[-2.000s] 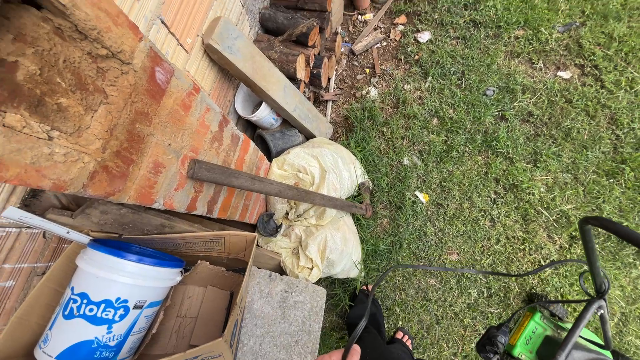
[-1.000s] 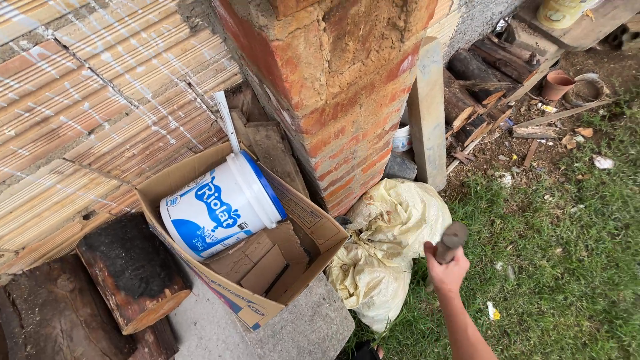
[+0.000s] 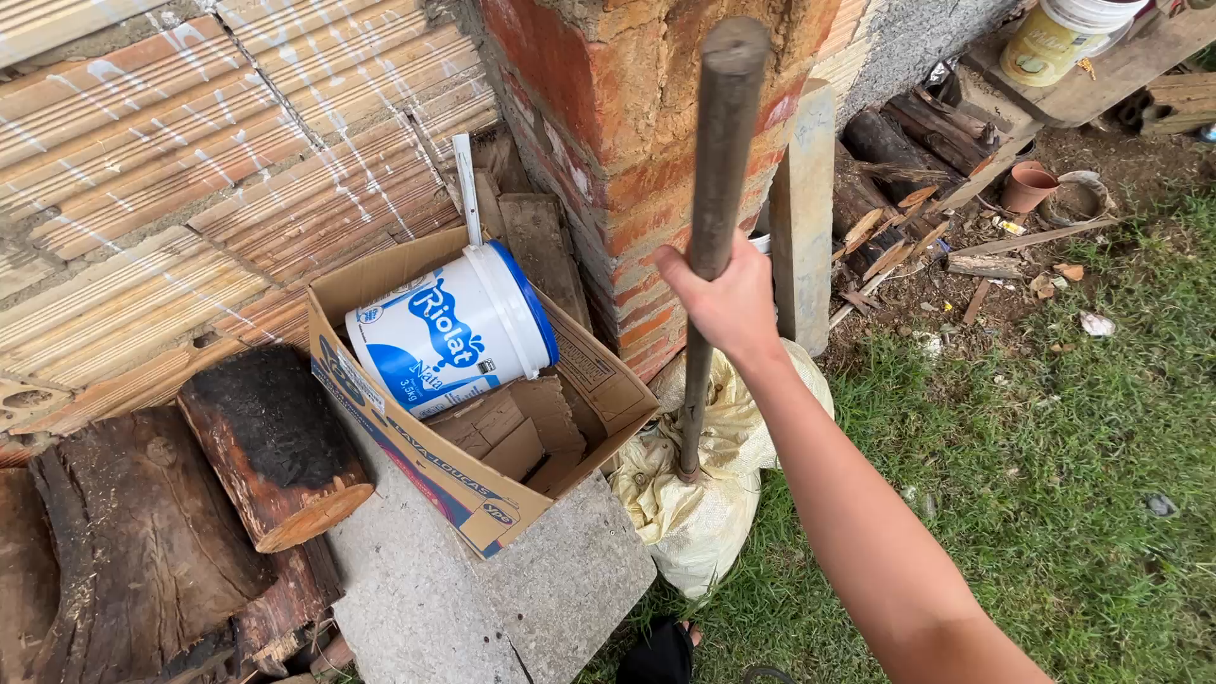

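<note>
My right hand (image 3: 731,299) grips a long wooden tool handle (image 3: 717,171), with the thumb on its left side. The handle stands nearly upright, its blunt top end pointing up toward the camera. Its lower end meets a pale yellow woven sack (image 3: 708,532); folds of the sack surround that end, and whether a tool head is there cannot be told. The sack lies against the foot of a brick pillar (image 3: 636,180). My left hand is out of view.
An open cardboard box (image 3: 427,465) holding a white bucket with a blue lid (image 3: 446,332) rests on a concrete slab (image 3: 560,579). Logs (image 3: 275,446) lie at left. Beyond the pillar are a leaning board (image 3: 803,218), stacked firewood (image 3: 893,180) and a terracotta pot (image 3: 1029,187). Grass (image 3: 1073,456) covers the right side.
The handle lay slanting across the sack at first; my right hand has taken hold of it and it now stands nearly upright. The view has swung left, leaving the green machine out of sight.
</note>
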